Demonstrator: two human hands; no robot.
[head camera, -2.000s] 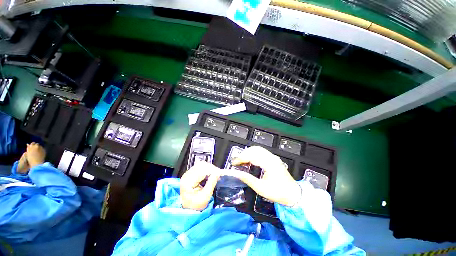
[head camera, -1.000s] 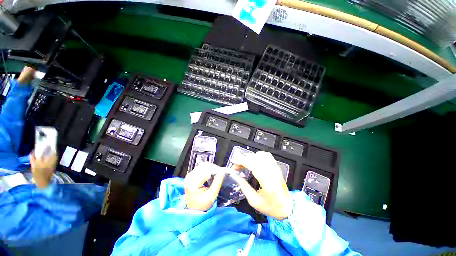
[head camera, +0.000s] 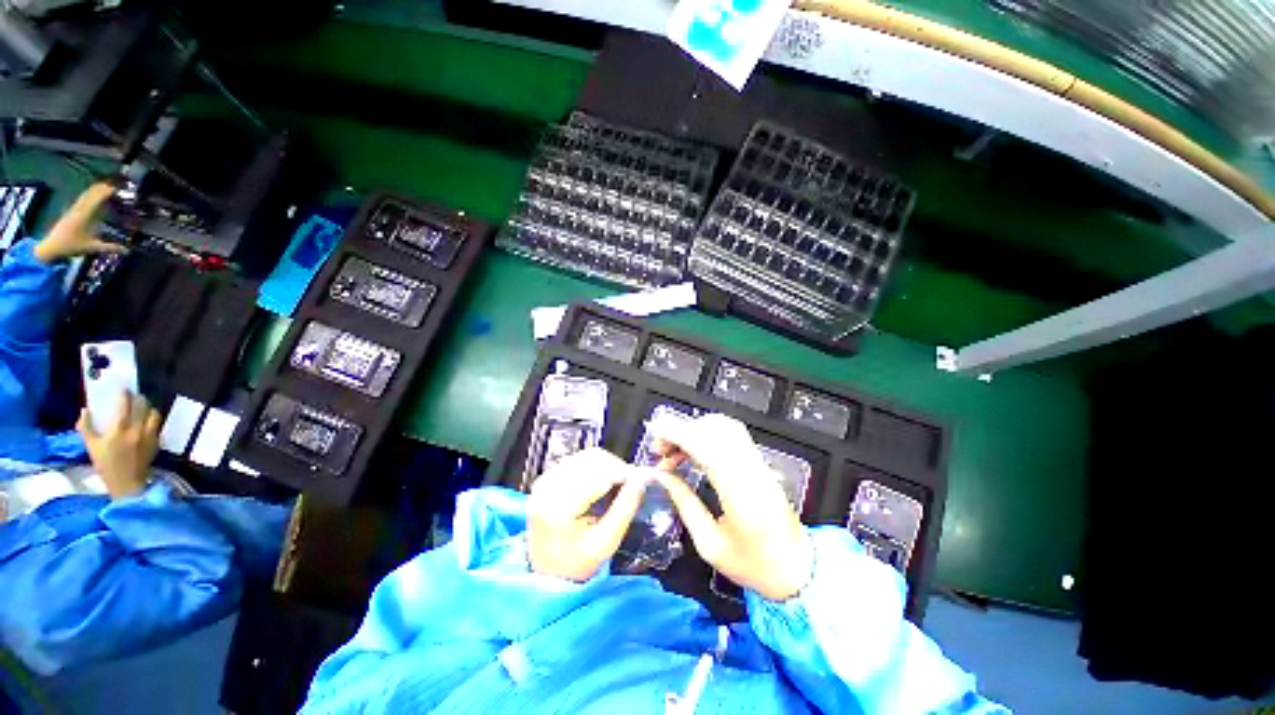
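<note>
My left hand (head camera: 576, 511) and my right hand (head camera: 738, 506) meet over the front of a black foam tray (head camera: 916, 444). Fingertips of both hands pinch together at something too small to make out. A dark, glossy, crinkly piece, perhaps clear film (head camera: 652, 536), shows just below and between the fingers. Phone units lie in the tray's larger pockets, one at the left (head camera: 568, 416) and one at the right (head camera: 887, 520); others are partly hidden by my hands. Small dark rectangular parts (head camera: 674, 363) lie in the back row, whose rightmost pocket holds none.
Clear blister trays (head camera: 804, 231) stand behind, with a white strip (head camera: 629, 306) in front. Left are a foam tray of phone units (head camera: 341, 358), a blue piece (head camera: 299, 266), an open carton (head camera: 325, 548) and another worker's hand holding a white phone (head camera: 109, 383). A white post (head camera: 1105, 300) and black cloth (head camera: 1189, 510) are right.
My hands stay together over the tray, with slight shifts of the fingers. The neighbour's hands came apart, and one now holds up a white phone.
</note>
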